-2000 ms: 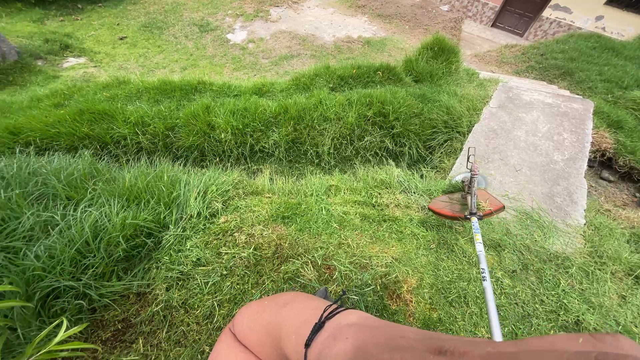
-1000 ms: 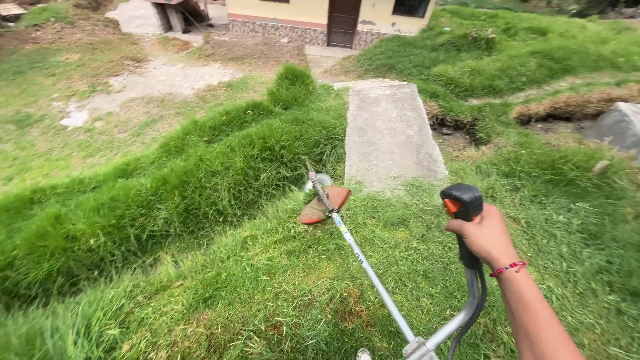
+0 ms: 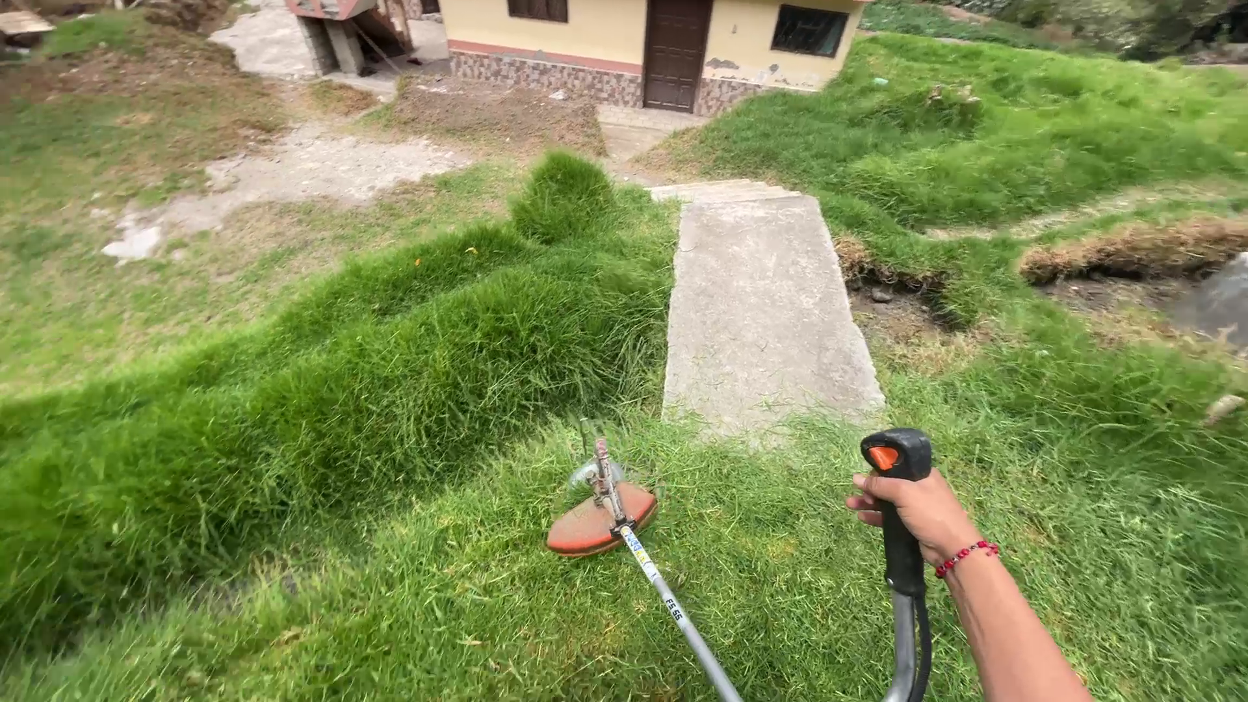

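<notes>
A brush cutter's metal shaft [image 3: 680, 616] runs up from the bottom edge to its cutting head. The orange guard [image 3: 603, 520] sits low over the grass, left of the concrete slab's near end. My right hand [image 3: 916, 507], with a red beaded bracelet at the wrist, is closed around the black control handle [image 3: 903, 546], which has an orange switch on top. A bent metal tube and a black cable lead down from the handle. My left hand is out of view.
Tall grass [image 3: 390, 409] stands in a thick bank on the left. A concrete slab [image 3: 770, 302] leads toward a house with a brown door [image 3: 674, 54]. To the right are an eroded earth edge [image 3: 1141, 249] and a grey rock [image 3: 1219, 300].
The view has swung up and to the right, bringing in the house. My right hand on the handle shows one second ago and now; two seconds ago a forearm with a black cord crossed the bottom.
</notes>
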